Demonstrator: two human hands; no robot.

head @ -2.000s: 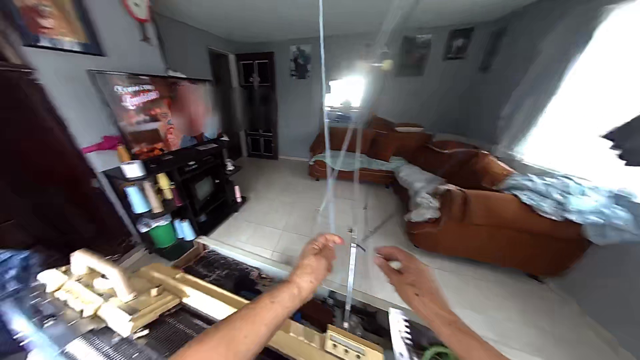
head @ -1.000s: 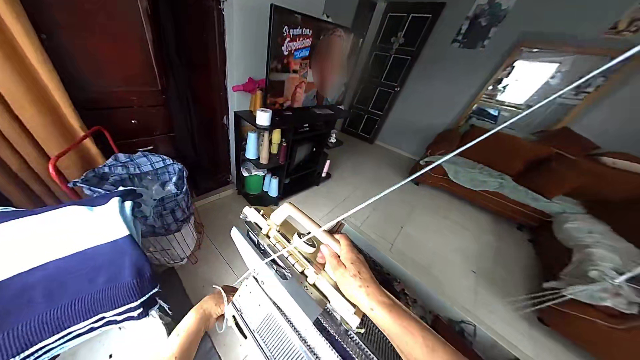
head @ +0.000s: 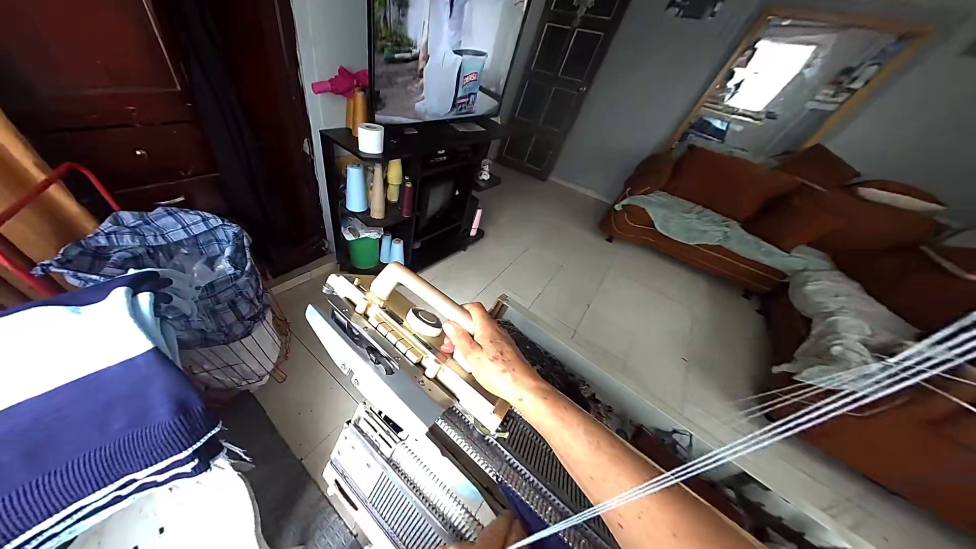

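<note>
My right hand [head: 488, 354] is closed around the beige handle [head: 427, 290] of a knitting machine carriage [head: 404, 335] that sits at the far end of the needle bed [head: 526, 457]. A round dial stands beside the handle. At the bottom edge my left hand [head: 499, 531] shows only in part, by the near bed and close to the pale yarn strands [head: 732, 450]; what its fingers do is hidden. Those strands slant up to the right across my right forearm. Dark blue fabric shows between the beds near my left hand.
On the left, blue and white knitted pieces [head: 91, 412] lie on a white surface, beside a wire basket [head: 236, 358] holding a plaid bag [head: 183, 259]. A black shelf [head: 328, 175] with yarn cones stands beyond the machine. Brown sofas [head: 709, 206] are at the right.
My right hand stays on the carriage handle since one second ago; two seconds ago it was raised off the carriage near the yarn. My left hand has moved toward the bottom edge. The view has swung left.
</note>
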